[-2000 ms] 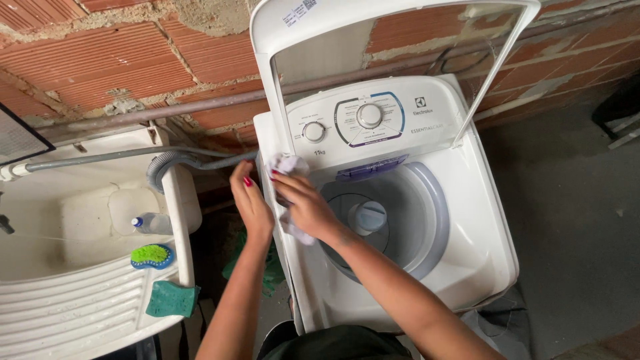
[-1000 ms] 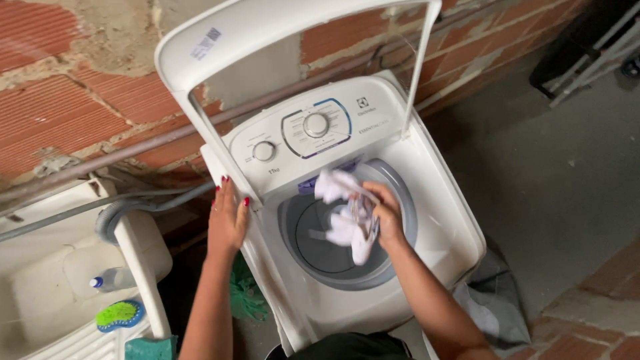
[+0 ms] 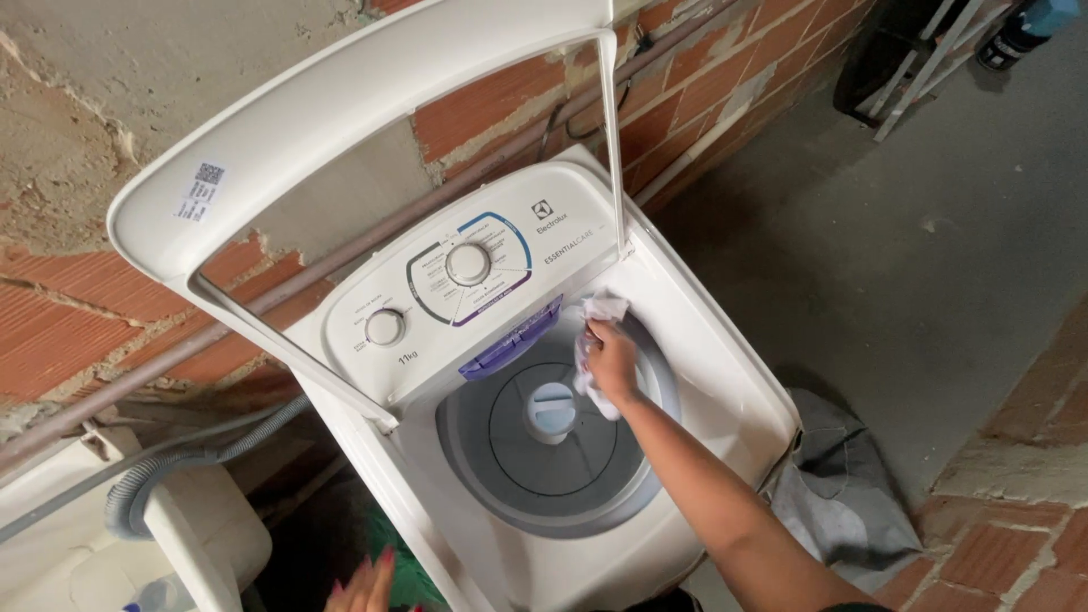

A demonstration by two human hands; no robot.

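Observation:
An Electrolux top-load washing machine (image 3: 739, 408) stands with its lid (image 3: 357, 102) raised. My right hand (image 3: 612, 361) grips a crumpled white cloth (image 3: 602, 308) at the upper right rim of the tub opening. Below and left of it lies the grey tub (image 3: 518, 476) with a pale blue agitator cap (image 3: 552, 411). A purple dispenser edge (image 3: 510, 340) runs under the control panel with two round knobs. My left hand (image 3: 365, 586) shows only in part at the bottom edge, left of the machine, fingers raised and nothing seen in them.
A laundry sink (image 3: 191, 552) with a ribbed grey hose (image 3: 136, 493) stands at the left. Green material (image 3: 399, 552) lies in the gap beside the machine. A grey fabric cover (image 3: 837, 501) bunches at its right side. A pipe (image 3: 365, 255) crosses the brick wall; a metal frame (image 3: 926, 64) stands upper right.
My right hand has carried the white cloth from the machine's left edge across the tub to its right rim. My left hand has come off the left edge and lowered. The view has shifted closer.

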